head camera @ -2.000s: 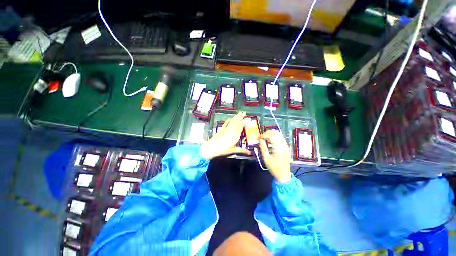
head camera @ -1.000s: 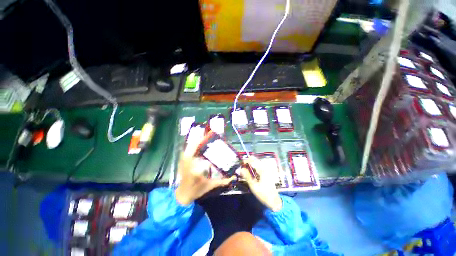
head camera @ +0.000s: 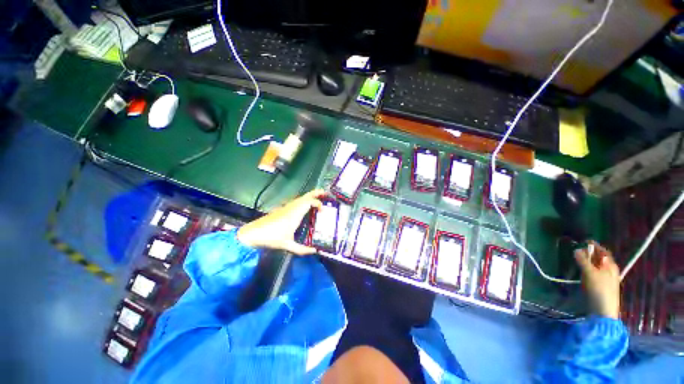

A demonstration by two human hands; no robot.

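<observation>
My left hand (head camera: 285,223) grips a red-edged phone with a white label (head camera: 325,226) by its left side, at the lower left pocket of the clear blister tray (head camera: 429,208). Two rows of similar phones lie in the tray, labels up; the one at the upper left (head camera: 352,178) is tilted. My right hand (head camera: 600,274) is right of the tray, with its fingers closed round the end of the white cable (head camera: 541,271). The plug is too small to make out. The cable hangs across the tray's right side.
A black scanner (head camera: 570,196) stands right of the tray, and a pale-bodied scanner (head camera: 291,150) left of it. Keyboards (head camera: 465,105) and a monitor (head camera: 517,37) are behind. Stacked trays (head camera: 651,225) are at the far right. Another phone tray (head camera: 155,270) is low at left.
The phone has gone from between my hands down to the tray's lower left. My right hand has moved far right with the cable. The view has turned and shifted.
</observation>
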